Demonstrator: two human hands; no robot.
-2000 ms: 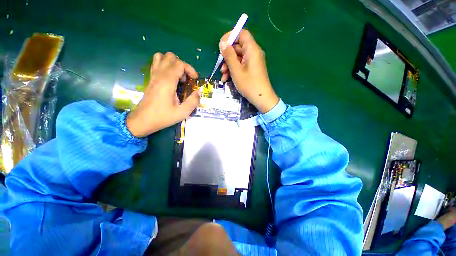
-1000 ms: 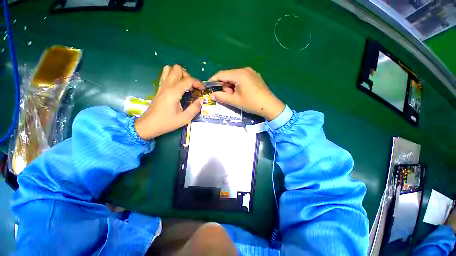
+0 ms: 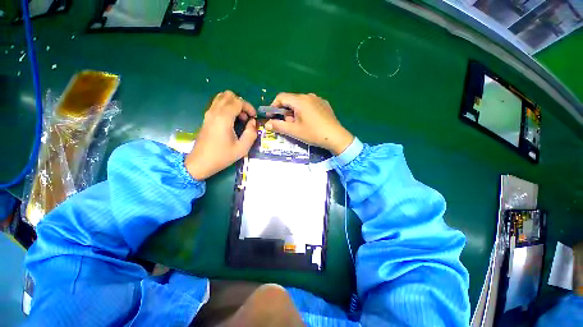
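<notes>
The open tablet unit (image 3: 281, 201) lies on the green mat in front of me, its bright silver middle facing up and its circuit board (image 3: 284, 145) at the far end. My left hand (image 3: 222, 133) is at the board's left corner, thumb and fingertips close together; whether they pinch something is too small to tell. My right hand (image 3: 311, 123) holds the tweezers (image 3: 272, 112), now grey and lying sideways between its fingers, above the board's far edge. Its fingertips almost meet the left ones. A wrist strap (image 3: 350, 152) is on my right wrist.
An amber film sheet (image 3: 185, 138) lies left of my left hand. Amber sheets (image 3: 89, 94) in crinkled plastic and a blue hose (image 3: 35, 102) are at far left. Other tablets lie at the top left (image 3: 144, 14), right (image 3: 502, 110) and lower right (image 3: 525, 262), where another person's sleeve (image 3: 562, 314) shows.
The tweezers went from upright to sideways in my right hand, and both hands drew together at the board. The view has shifted, showing more of the left side and the top-left tablets.
</notes>
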